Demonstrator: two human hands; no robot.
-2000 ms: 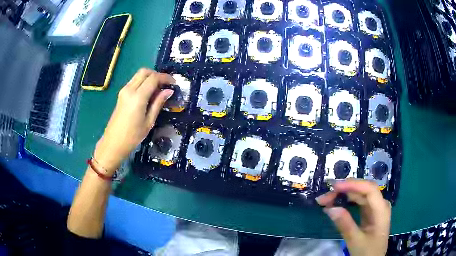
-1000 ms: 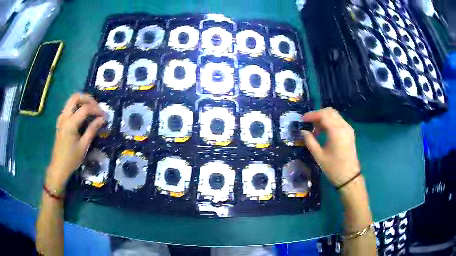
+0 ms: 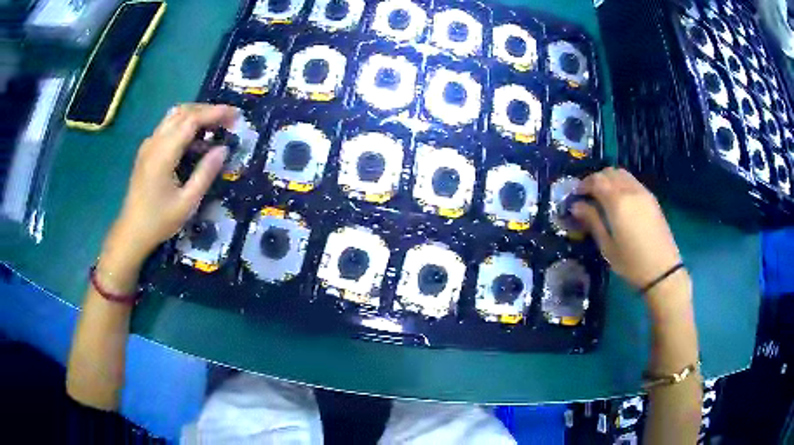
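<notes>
A black blister tray [image 3: 374, 326] lies flat on the green mat, its pockets holding silver-white modules with dark round centres and orange edges. My left hand [image 3: 178, 165] has its fingertips on a module [image 3: 239, 146] in the left column, third row from the top. My right hand [image 3: 622, 217] has its fingertips on a module [image 3: 564, 205] at the right column, same row. The fingertips cover parts of both modules. Whether a small part is between the fingers of either hand cannot be told.
A yellow-cased smartphone [image 3: 113, 65] lies left of the tray. Stacked filled trays [image 3: 714, 156] stand at the right. Clear plastic items [image 3: 30, 148] lie at the far left. More modules show below the mat's near edge at the lower right.
Over two seconds my right hand has gone from the tray's near right corner up to the right column's third row. My left hand stays at its module. The whole view has shifted with the head.
</notes>
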